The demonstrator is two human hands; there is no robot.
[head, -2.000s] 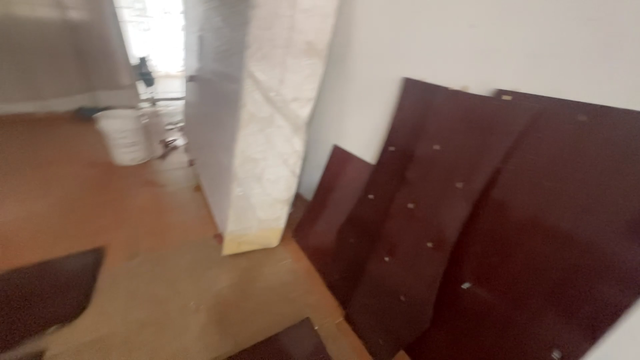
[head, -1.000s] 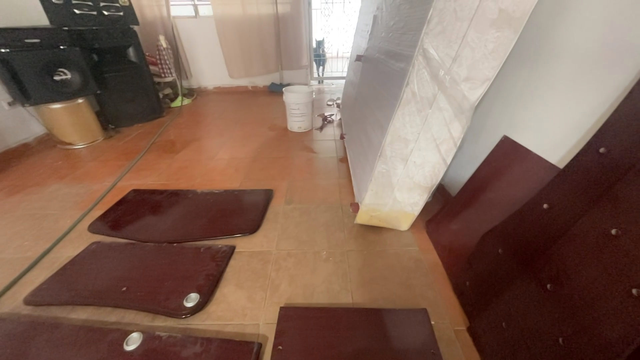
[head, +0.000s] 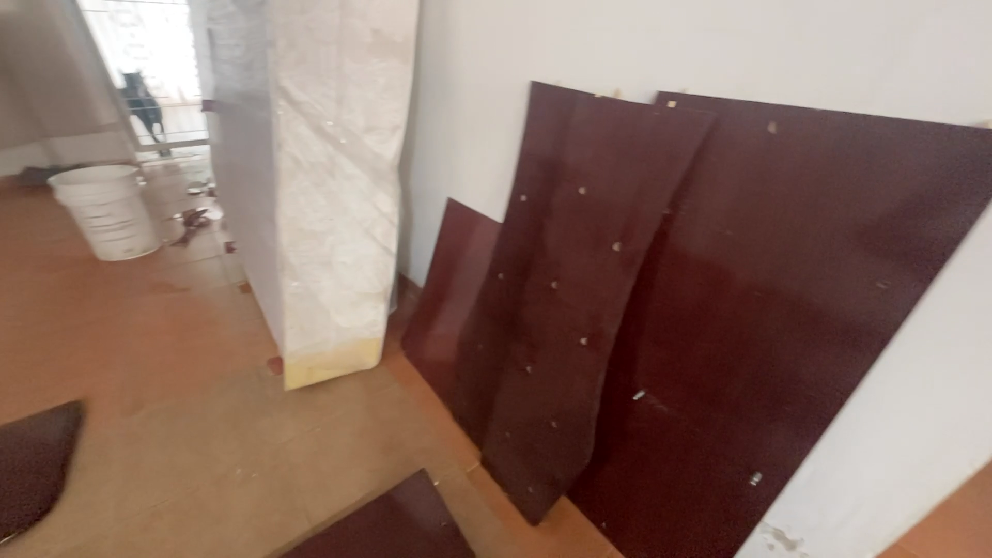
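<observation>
Neither my left hand nor my right hand is in view. Dark red, glossy panels lean against the white wall on the right: a large one [head: 775, 294], a narrower one with a curved edge and several small light spots or fittings [head: 573, 310], and a smaller one behind it [head: 453, 287]. Another dark red panel [head: 395, 523] lies on the floor at the bottom edge, partly cut off. At the far left lies part of one more dark panel [head: 35, 465].
A tall mattress-like slab in plastic wrap [head: 333, 194] stands on edge near the wall. A white plastic bucket [head: 112, 217] is on the tiled floor [head: 209, 449], with small dark items [head: 194, 221] beside it. A dark animal [head: 143, 105] is at the barred doorway.
The view has swung to the right since one second ago, bringing the leaning panels back into sight. No object has plainly moved.
</observation>
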